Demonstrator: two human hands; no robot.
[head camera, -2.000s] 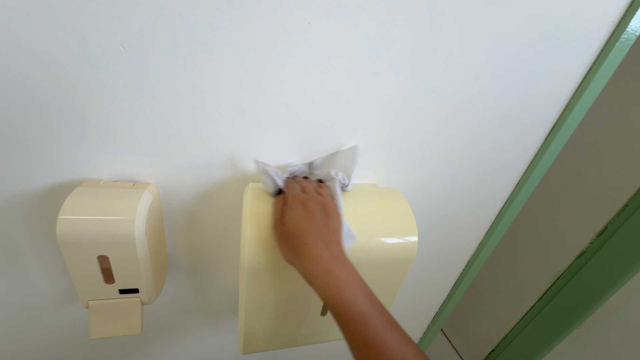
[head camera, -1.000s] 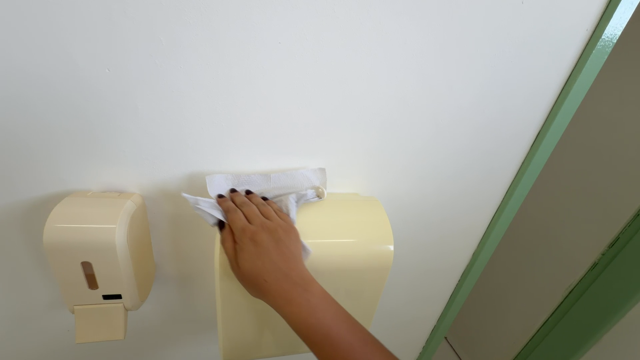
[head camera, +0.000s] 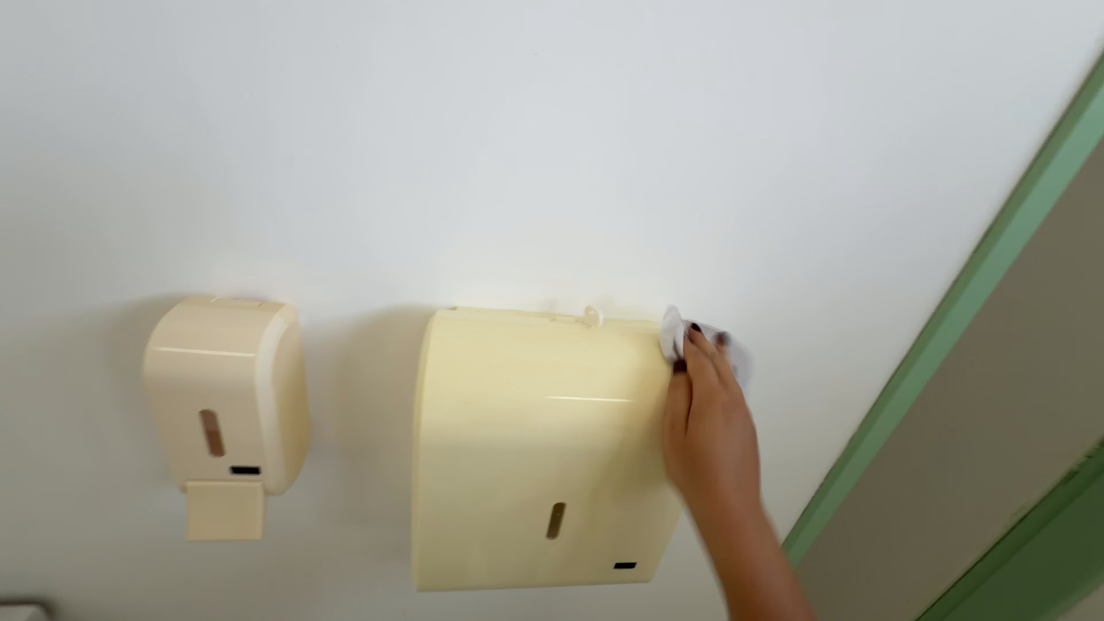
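Note:
My right hand (head camera: 714, 423) reaches up from the lower right, its back toward me and its dark-nailed fingers pressing a crumpled white cloth (head camera: 673, 335). The cloth lies against the top right corner of a cream plastic paper towel dispenser (head camera: 517, 431) on the wall, and part of it is hidden behind my fingers. A small white plastic piece (head camera: 593, 316) sticks up from the dispenser's top edge, left of the cloth. My left hand is out of view.
A cream wall-mounted soap dispenser (head camera: 207, 388) with a push lever hangs to the left. The wall (head camera: 517, 155) is white. Green frame edging (head camera: 957, 302) runs diagonally at the right. A blurred edge shows at bottom left.
My right hand has moved with the cloth from the dispenser's top left part to its top right corner. The small white piece on top now shows fully.

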